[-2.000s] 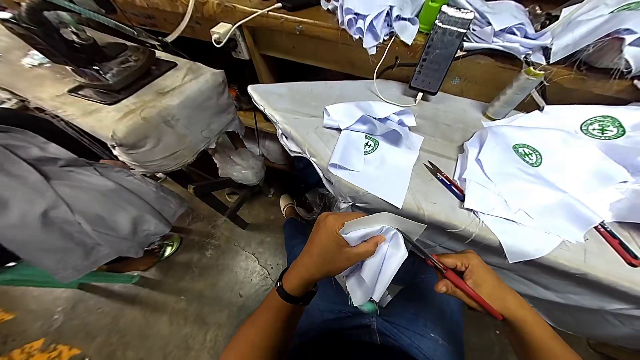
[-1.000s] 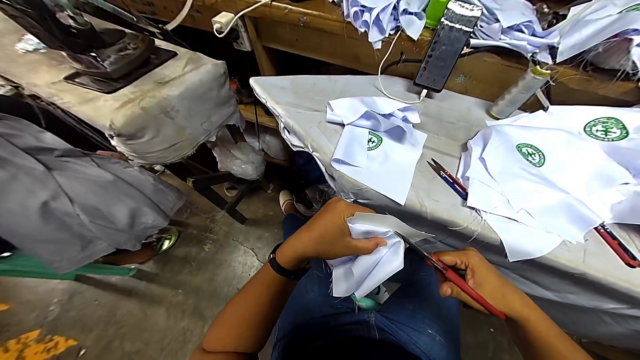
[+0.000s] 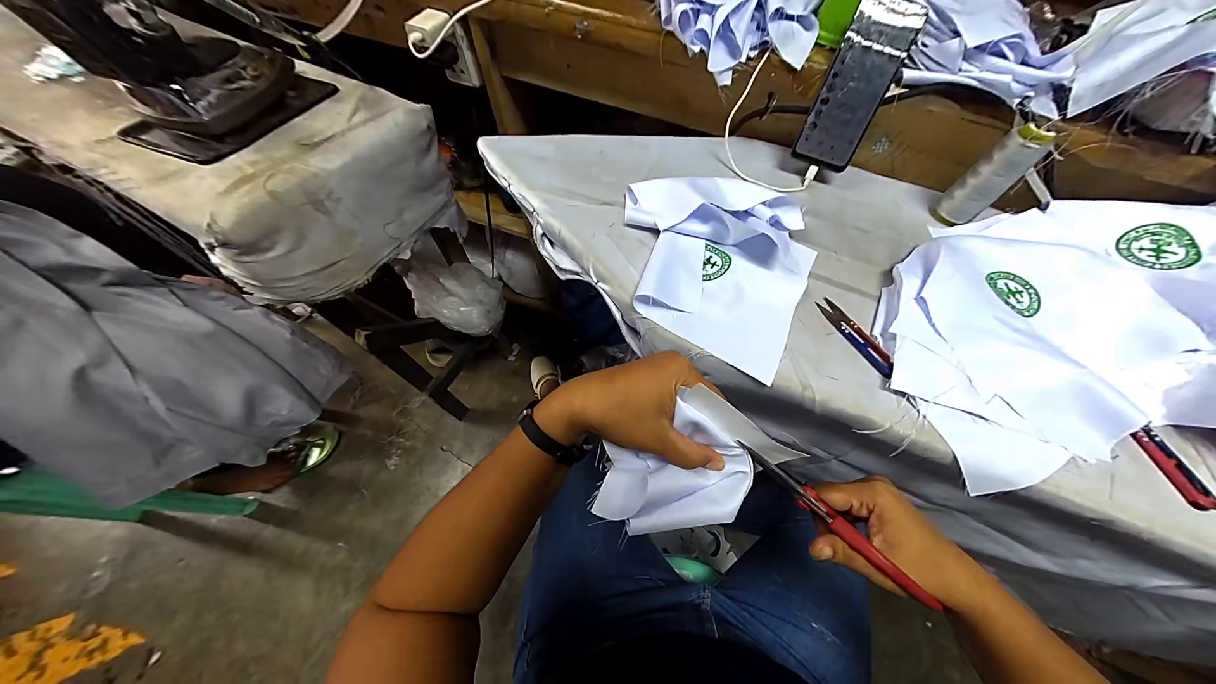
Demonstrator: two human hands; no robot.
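My left hand (image 3: 655, 408), with a black band on its wrist, pinches a bunched white cloth piece (image 3: 689, 484) above my lap. A strip of greyish backing (image 3: 736, 427) sticks out along its upper edge. In my right hand (image 3: 879, 532) are red-handled scissors (image 3: 869, 549), their blades at the cloth's right edge; the blade tips are partly hidden by the fabric. Beyond my hands, a white cloth piece with a green round emblem (image 3: 727, 294) lies on the covered table. Thread snips (image 3: 860, 342) rest beside a pile of white emblem pieces (image 3: 1054, 332) on the right.
A grey cloth covers the table (image 3: 570, 180). At its back are a phone (image 3: 860, 85) on a white cable and a thread cone (image 3: 993, 176). Another red-handled tool (image 3: 1173, 465) lies at the right. To the left are a sewing machine (image 3: 204, 85) and a person in grey cloth (image 3: 142, 351).
The white cloth in my left hand has shifted and is folded differently, with its loose part now spread to the left. The scissors stay at its right edge.
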